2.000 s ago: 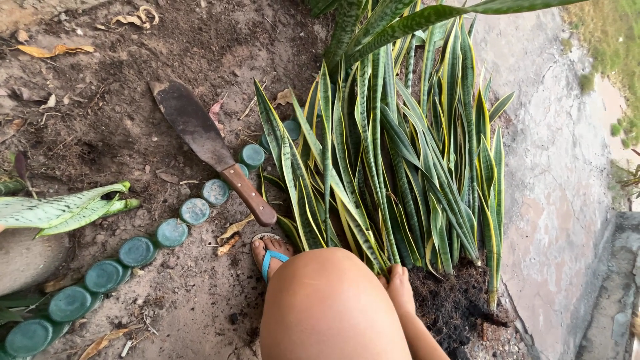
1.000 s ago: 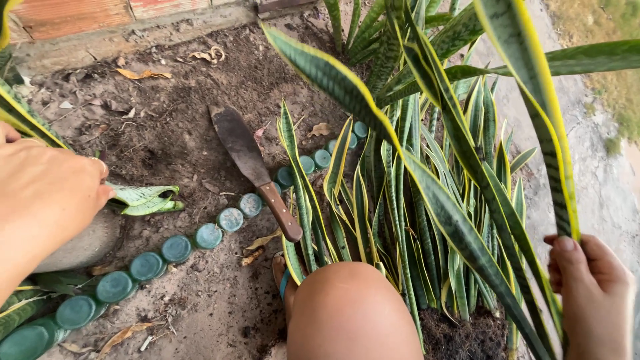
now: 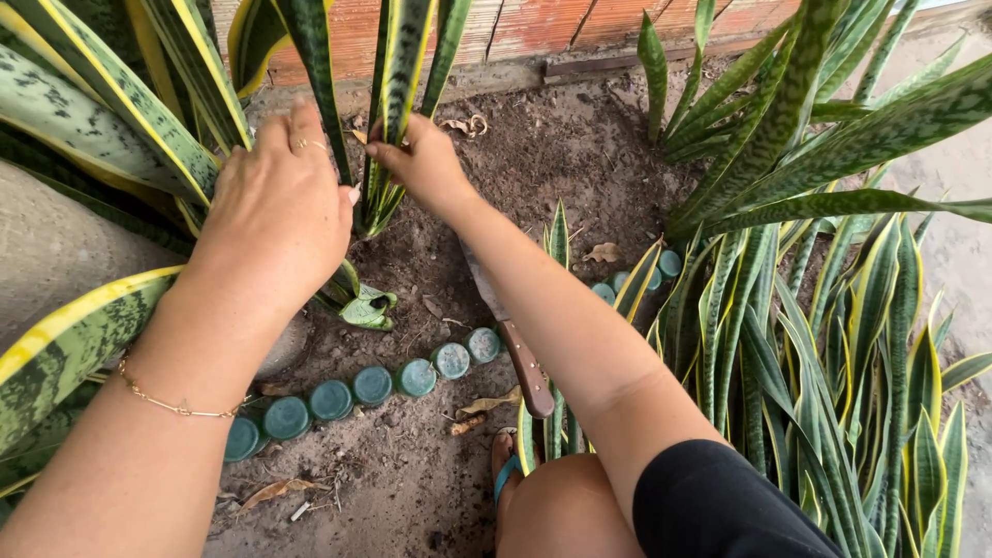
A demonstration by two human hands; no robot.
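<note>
My right hand (image 3: 422,159) grips the leaves of an upright snake plant (image 3: 381,182) whose base meets the soil near the brick wall. Beside it on the left is my left hand (image 3: 271,201), back upward, wearing a ring; its fingertips reach toward large yellow-edged snake plant leaves (image 3: 132,93), and what its fingers touch is hidden. A machete (image 3: 527,372) with a riveted wooden handle lies on the soil across the bottle border, its blade partly behind my right forearm. A cut leaf stub (image 3: 368,308) stands below my hands.
Upturned green glass bottles (image 3: 372,385) form a curved border in the soil. Many uprooted-looking snake plant leaves (image 3: 821,349) lie at the right, below a broad-leaved clump (image 3: 783,147). A brick wall (image 3: 535,31) runs along the top, and a rounded pale pot (image 3: 62,248) sits at the left.
My right hand has moved from the long leaves at the right to the upright plant near the wall. My left hand has come further into view. The view has shifted left.
</note>
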